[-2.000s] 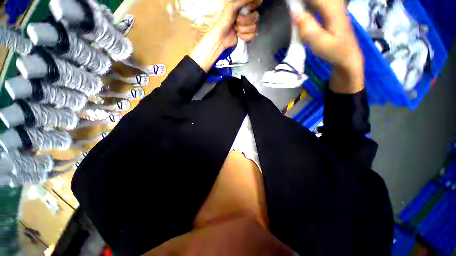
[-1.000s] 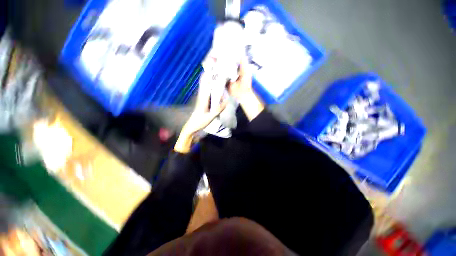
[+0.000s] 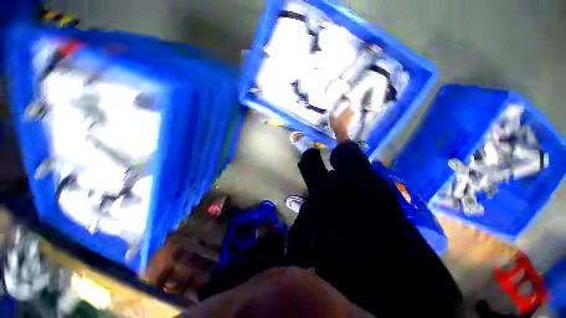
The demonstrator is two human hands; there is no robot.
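Note:
My right hand (image 3: 342, 119) reaches into the blue tray (image 3: 414, 112) at the upper middle. Its fingers touch or lie close to the white-grey moulded parts (image 3: 372, 93), some with black bands. Blur and glare hide whether it grips one. A blurred brown shape (image 3: 177, 267) at the lower left, beside a dark sleeve, may be my left hand; its fingers cannot be made out.
A taller blue tray stack (image 3: 192, 112) stands left, its top tray holding white parts. A deep blue bin (image 3: 428, 146) with grey-white parts is right. A blue stool (image 3: 264, 214), red stool (image 3: 520, 282) and my shoe (image 3: 295, 202) are below. The bench edge (image 3: 127, 292) is lower left.
My hands were together around a pale part in front of me. My right hand has moved down into the tray, the hands have parted, and the view has shifted towards the floor.

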